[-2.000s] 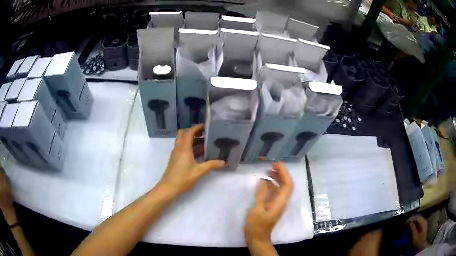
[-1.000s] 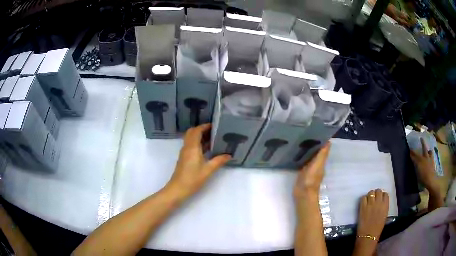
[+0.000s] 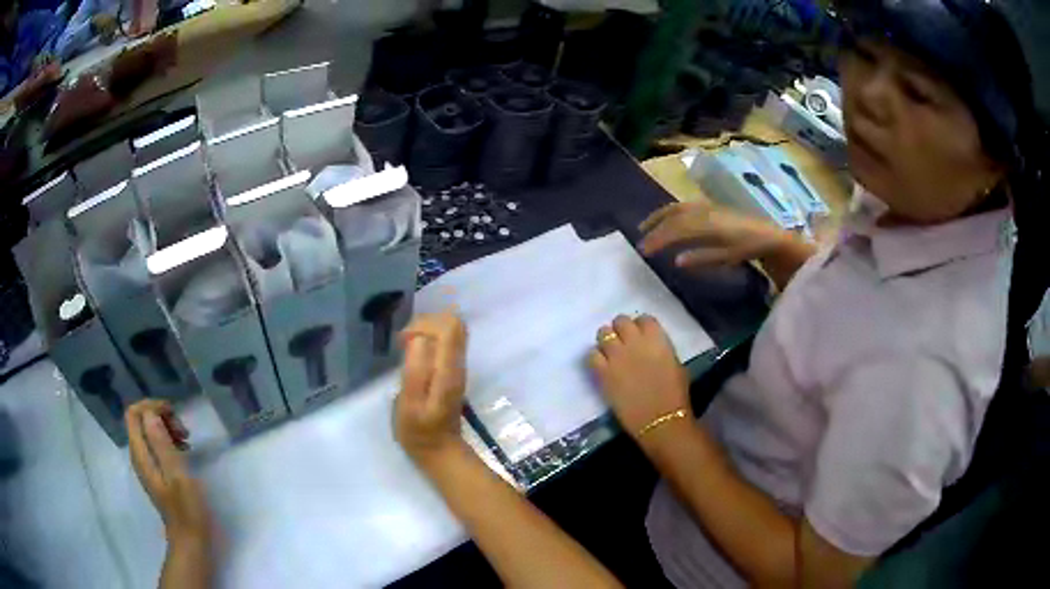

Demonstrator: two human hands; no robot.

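Several open grey-blue cartons (image 3: 311, 345) stand upright in a tight group at the left, their white-edged flaps up. Thin whitish wrap (image 3: 213, 297) shows in the mouths of the front ones. One carton at the left has a small white disc (image 3: 74, 307) in its mouth. My left hand (image 3: 161, 460) is in front of the cartons at lower left, apart from them and holding nothing, fingers raised. My right hand (image 3: 433, 380) is just right of the group, blurred, fingers bent, with nothing visible in it.
White foam sheets (image 3: 334, 506) cover the bench. Black cylindrical parts (image 3: 449, 132) and scattered small shiny parts (image 3: 466, 219) lie behind. A person (image 3: 852, 380) sits at the right, one hand on a foam sheet (image 3: 553, 311). Pale cartons (image 3: 748, 184) lie beyond.
The view has swung right, so the cartons appear farther left and the neighbour is in view. Both my hands have come away from the front cartons.
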